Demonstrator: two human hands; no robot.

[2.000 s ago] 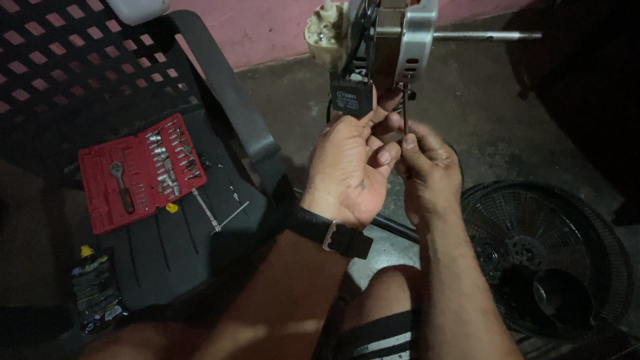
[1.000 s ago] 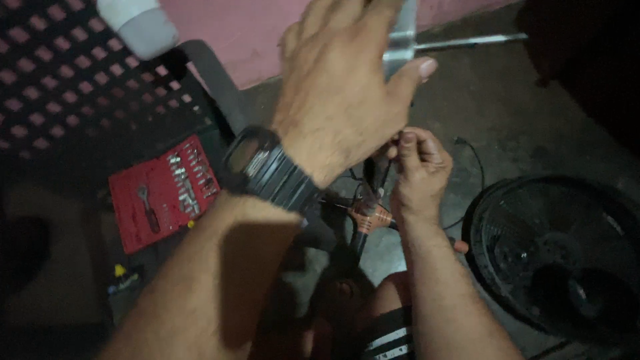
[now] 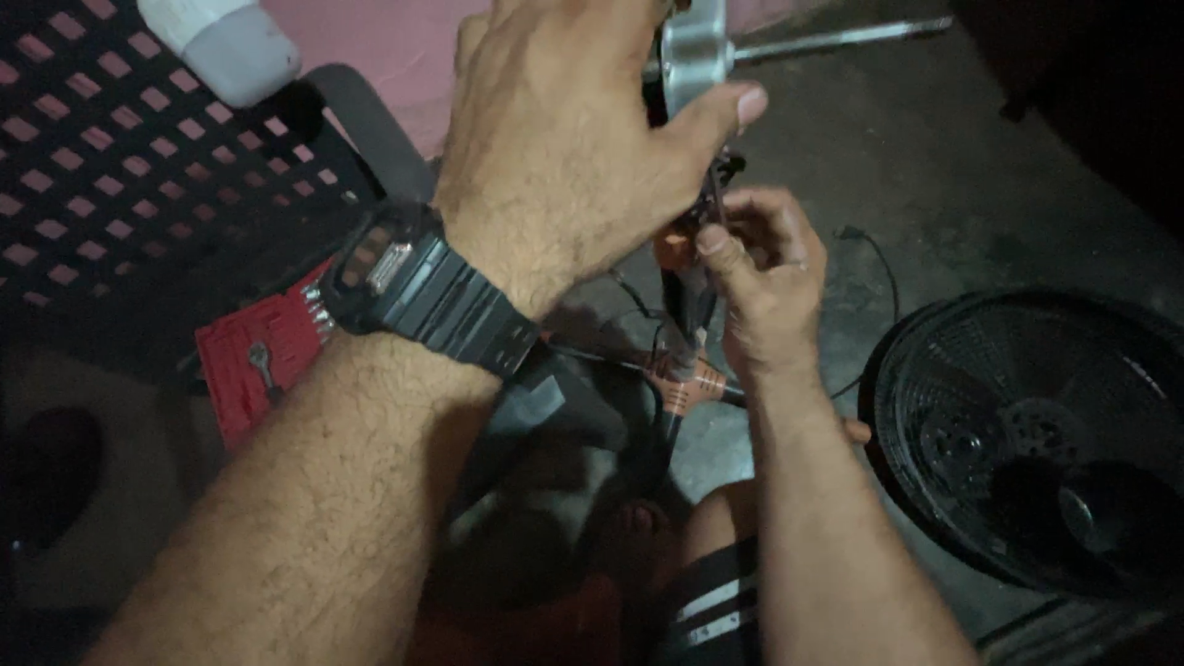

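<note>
My left hand (image 3: 573,129), with a black digital watch (image 3: 435,287) at the wrist, reaches over the top of a fan motor, its fingers cut off by the frame's top edge. The metal motor housing (image 3: 692,55) shows beside my thumb, and a long steel shaft (image 3: 842,37) sticks out of it to the right. Below the motor, my right hand (image 3: 768,268) has its thumb and fingers pinched round a thin dark shaft or rod (image 3: 718,190); its kind cannot be told. What my left fingers touch is hidden behind the hand.
A red socket set case (image 3: 227,370) lies on a black plastic chair (image 3: 185,185) at the left, partly behind my left forearm. A white and grey container (image 3: 227,46) is above. The fan's orange and black cross base (image 3: 684,384) stands on the floor, a black fan grille (image 3: 1036,435) at right.
My left hand has moved up from beside the black capacitor under the motor to over the motor. My right hand remains below it. The view has shifted.
</note>
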